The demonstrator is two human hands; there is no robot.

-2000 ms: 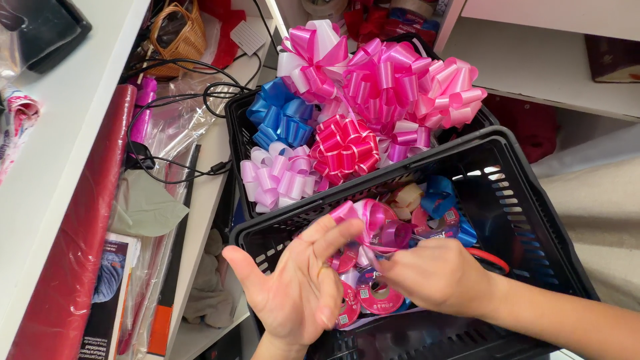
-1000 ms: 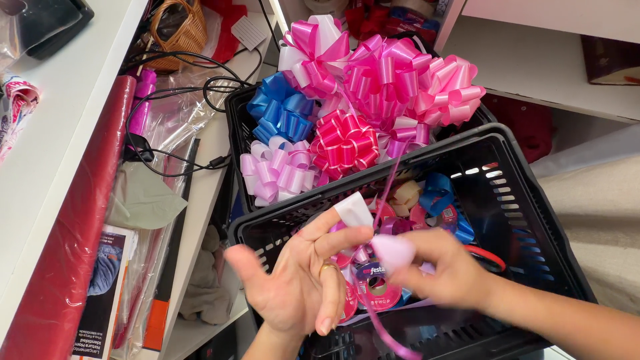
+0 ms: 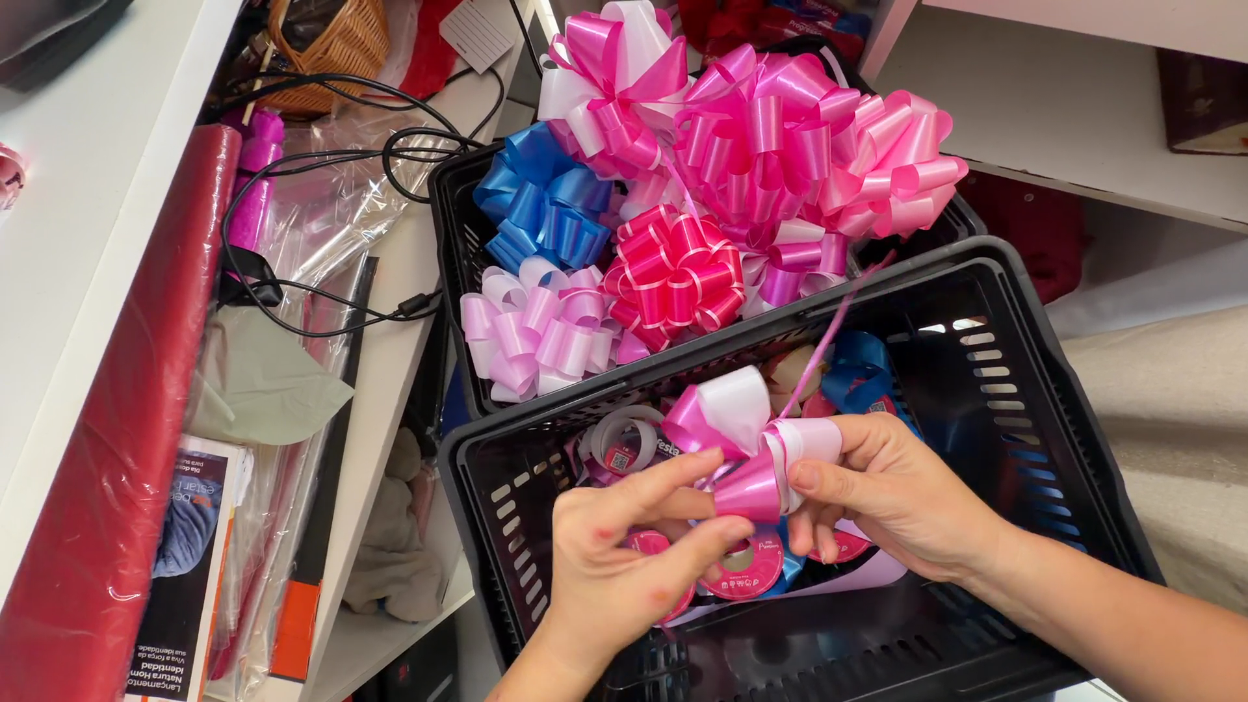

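Both hands work on a pink and white ribbon bow [image 3: 756, 483] over the front black plastic basket [image 3: 1063, 390]. My right hand [image 3: 877, 497] pinches its looped ribbon at the right. On the left, my left hand [image 3: 648, 551] has its thumb and fingertips around a glossy pink loop. A thin pink ribbon strand [image 3: 829, 341] runs from the bow up to the right. Beneath lie ribbon spools [image 3: 746, 570] and a coil of blue ribbon [image 3: 858, 370], partly hidden by the hands.
Behind, another black basket [image 3: 448, 205] holds a blue bow [image 3: 543, 200], a red bow [image 3: 675, 276], a lilac bow [image 3: 536, 327] and several pink bows [image 3: 765, 136]. Left are black cables [image 3: 331, 156], a red wrapped roll [image 3: 127, 390], clear film and a wicker basket [image 3: 336, 49]. White shelves flank both sides.
The ribbon hung loosely between the hands a second ago; now it shows as gathered loops. My left hand, open before with fingers spread, has closed its fingertips on a loop.
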